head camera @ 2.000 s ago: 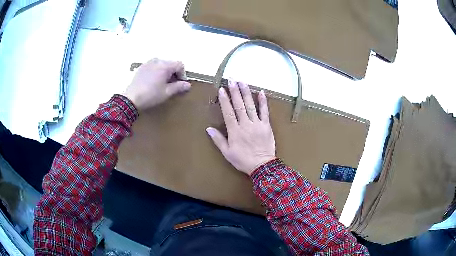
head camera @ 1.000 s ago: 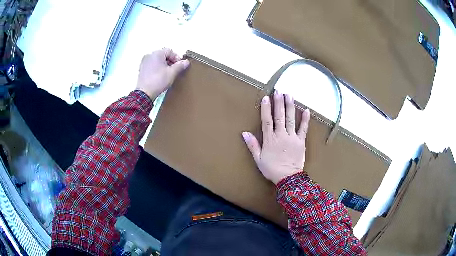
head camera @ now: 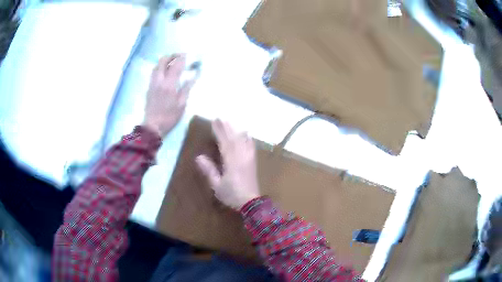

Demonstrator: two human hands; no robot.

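The frame is blurred. A brown outer panel (head camera: 308,204) lies flat in front of me, with a thin handle (head camera: 293,130) arching at its top edge and a dark label (head camera: 367,236) at its right. My right hand (head camera: 234,165) is on or just over the panel's upper left part, fingers spread, holding nothing. My left hand (head camera: 168,91) is off the panel, beyond its top left corner, over the white tabletop. A small dark spot shows by its fingertips; I cannot tell whether it holds anything.
A neat white backing panel stack (head camera: 60,82) is at the left. A brown finished panel stack (head camera: 358,71) with notched corners lies at the back. A loose brown outer panel stack (head camera: 437,226) is at the right. A small dark item (head camera: 178,14) is at the far back.
My left hand has let go of the panel's top left corner and moved beyond it. My right hand has moved left along the panel from near the handle. The camera view has shifted.
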